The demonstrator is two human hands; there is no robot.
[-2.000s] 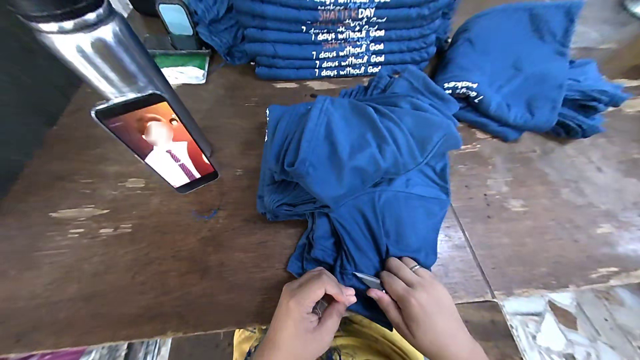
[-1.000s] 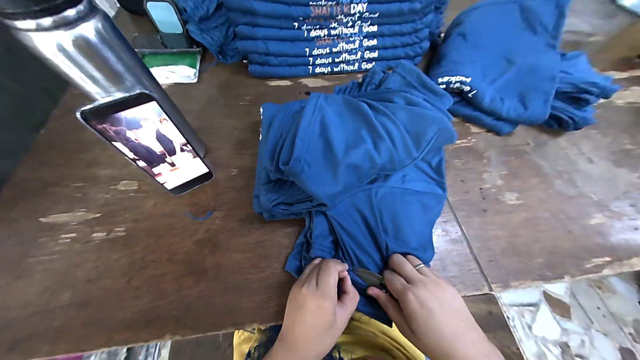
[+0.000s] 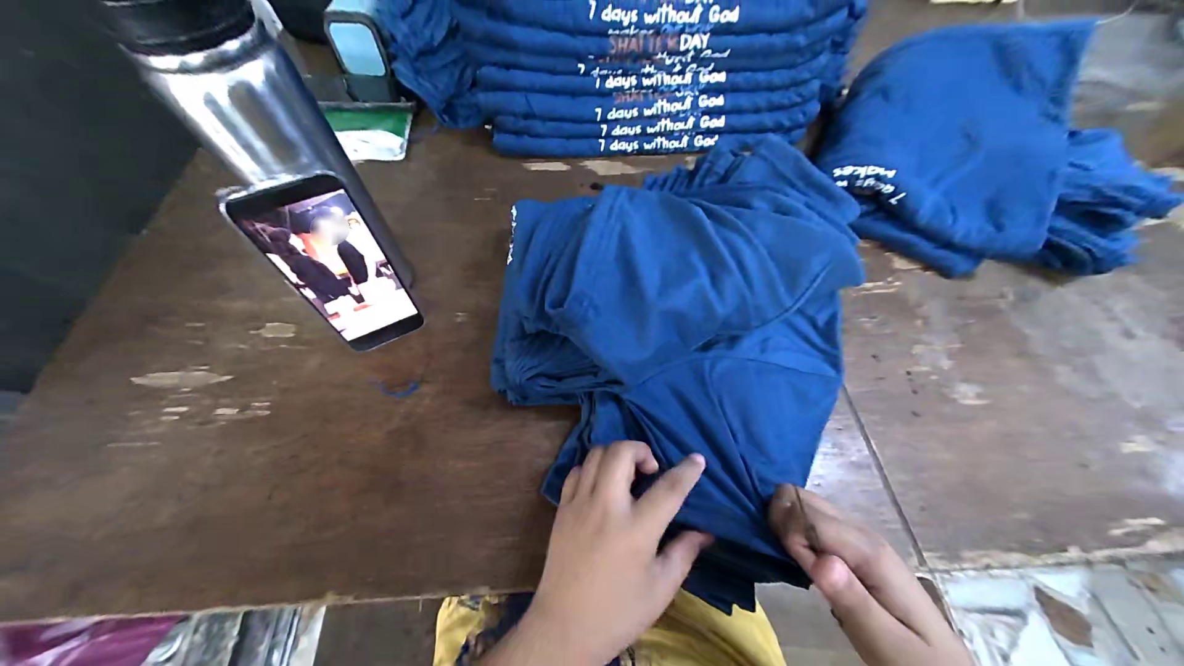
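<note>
Blue printed garments lie in a loose pile (image 3: 703,268) on the wooden table, with the lower part of the top one drawn toward the near edge. My left hand (image 3: 620,546) rests on that lower cloth, its fingers bent and spread, the thumb near the hem. At the cloth's right lower edge, my right hand (image 3: 846,564) is closed around a small, dark metal tool (image 3: 807,523), perhaps thread snips; most of it is hidden by the fingers. Whether the right hand also pinches the cloth cannot be told.
A tall stack of folded blue shirts (image 3: 647,111) stands at the back, more blue garments (image 3: 962,148) at right. A phone (image 3: 324,259) leans against a metal bottle (image 3: 240,111) at left. A blue thread (image 3: 400,388) lies on the wooden table (image 3: 231,490), whose near edge is worn.
My left hand has opened from a pinch at the hem and now lies over the cloth. The right hand has turned, and the tool's tip no longer points toward the left hand.
</note>
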